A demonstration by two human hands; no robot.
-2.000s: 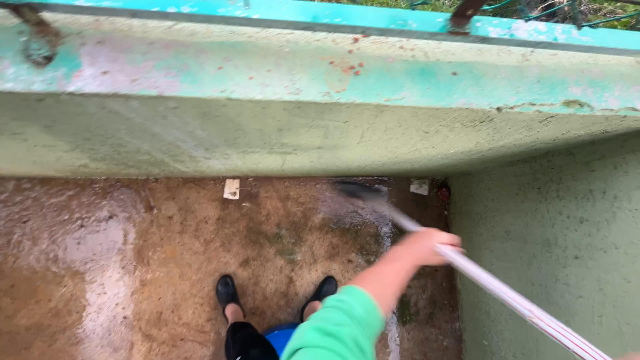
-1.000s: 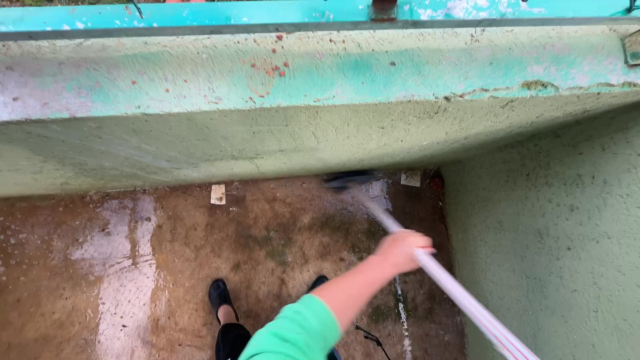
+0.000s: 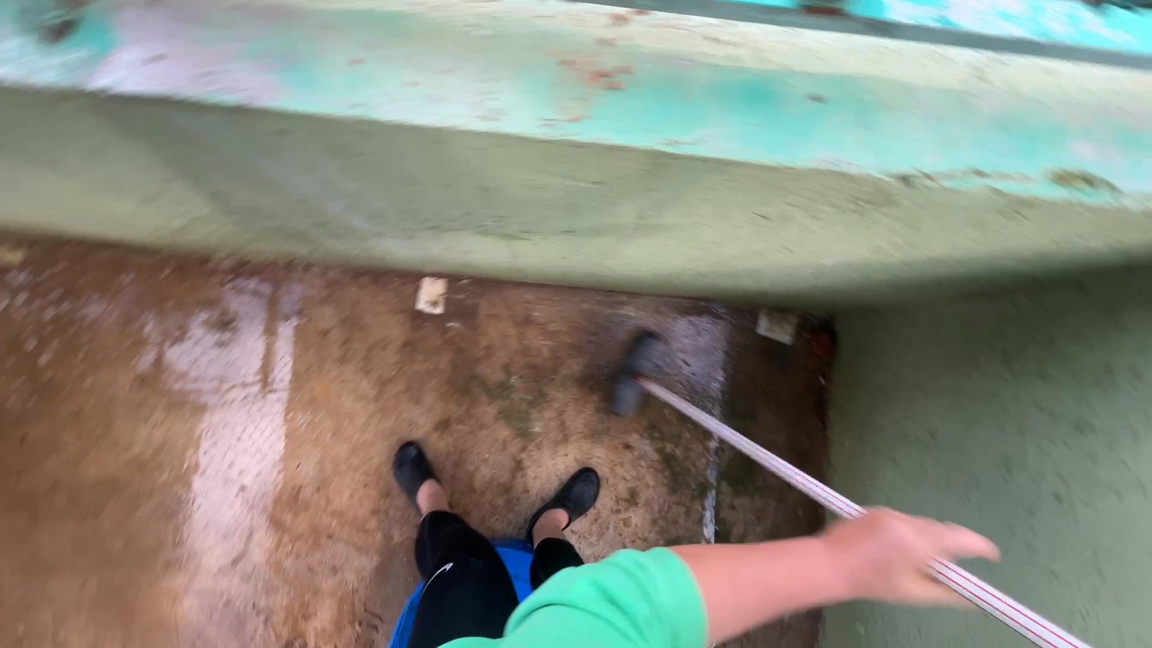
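Note:
My left hand (image 3: 886,556), at the end of a green-sleeved arm reaching rightward, is closed around the white, red-striped pole (image 3: 765,459) of a long-handled brush. The pole runs on past the lower right edge of the view. Its dark brush head (image 3: 634,373), blurred, rests on or just above the wet brown floor (image 3: 351,432), a little out from the base of the green wall (image 3: 540,216). My right hand is out of view. Both my feet, in black shoes (image 3: 576,493), stand on the floor left of the pole.
A blue object (image 3: 515,567) shows between and beside my legs. Another green wall (image 3: 990,432) rises at the right. Pale pieces (image 3: 431,295) lie along the wall base, with a small red thing (image 3: 821,340) in the corner. A turquoise-painted ledge (image 3: 720,108) crosses the top.
The brush head has come away from the wall base, nearer my feet. My left hand has moved to the right and lower in view, still on the pole.

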